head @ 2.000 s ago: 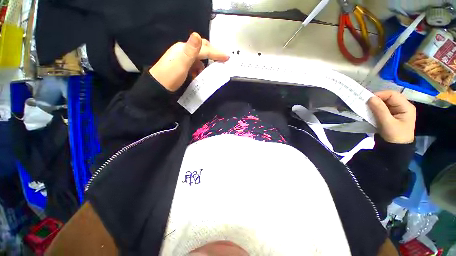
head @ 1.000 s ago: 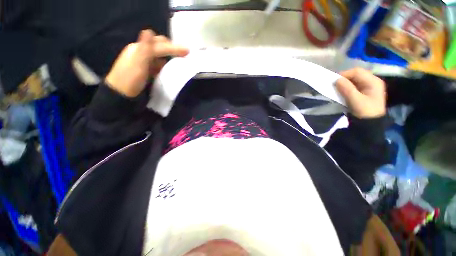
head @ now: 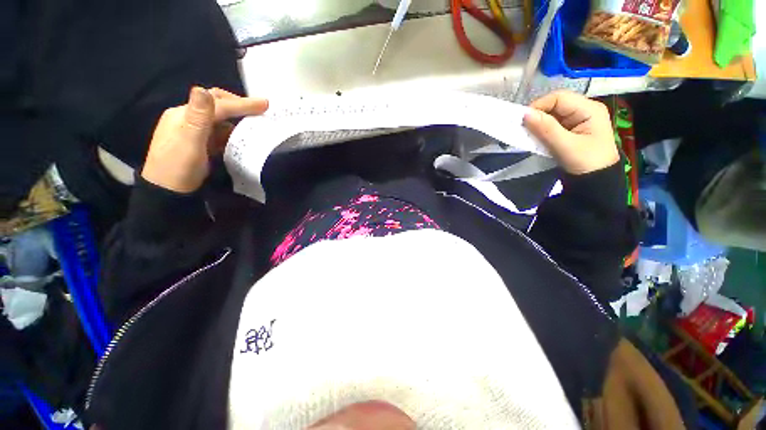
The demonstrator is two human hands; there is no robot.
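A long flat white band (head: pixel 403 111) with faint dark marks spans between my hands, above my lap and in front of the pale table edge. My left hand (head: pixel 189 138) pinches it near one end, and a short end hangs down below the fingers. My right hand (head: pixel 578 130) grips it between thumb and fingers at the other side. More of the band loops down under my right hand, over the dark sleeve.
Black cloth (head: pixel 118 76) lies at the left. On the pale table (head: pixel 315 63) are red-orange-handled scissors (head: pixel 485 55) and a thin pointed tool (head: pixel 391 35). A blue tray (head: pixel 550 60) and snack packet (head: pixel 630 32) are at the right, near green fabric (head: pixel 734 32). Blue crate edges (head: pixel 81 281) show lower left.
The view has shifted, so the table items appear further left. Both hands still hold the band, which spans a similar gap. The green fabric at the right edge shows more.
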